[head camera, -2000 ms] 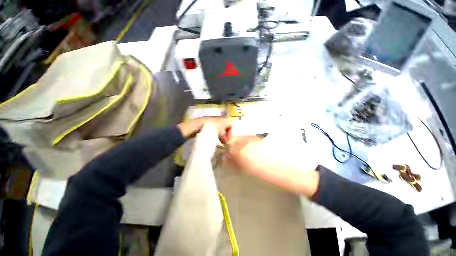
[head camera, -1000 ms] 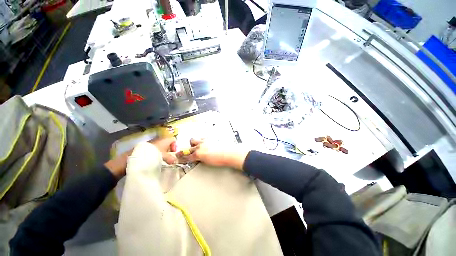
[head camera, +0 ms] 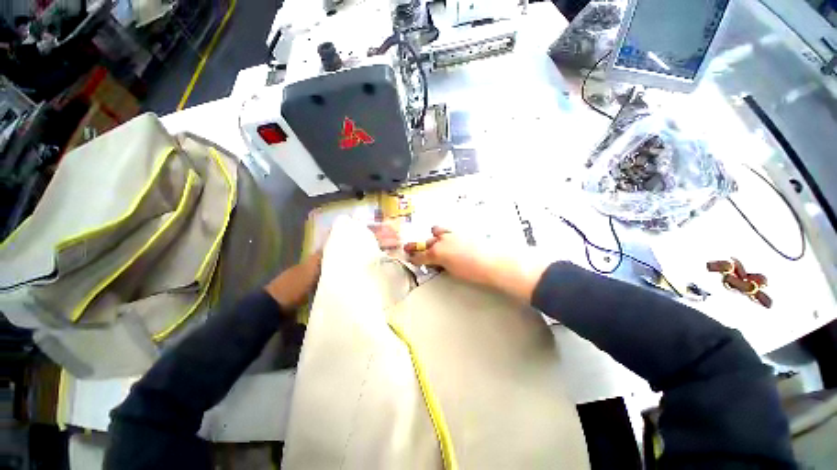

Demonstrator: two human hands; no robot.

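Note:
A beige bag body (head camera: 496, 367) with yellow binding lies over the table's front edge, its upper end just in front of the machine head. My left hand (head camera: 298, 280) is partly hidden behind the bag's left part, and its fingertips show at the bag's upper end. My right hand (head camera: 468, 257) holds the bag's upper edge, thumb and fingers together beside the left fingertips. The sewing machine head (head camera: 344, 124), with its dark grey cover and red logo, stands just beyond. The feed plate (head camera: 427, 197) with yellow edging lies under it.
Stacked beige bags (head camera: 119, 229) with yellow edges lie at left. A clear plastic bag of dark fittings (head camera: 647, 170) lies right of the machine. Small brown pieces (head camera: 742, 282) lie near the right edge. A control panel (head camera: 670, 37) stands upper right. Thin cables lie at right.
The camera view has swung right and then partly back left. Both hands stay at the bag's upper end, and the left fingers are now more covered by the fabric.

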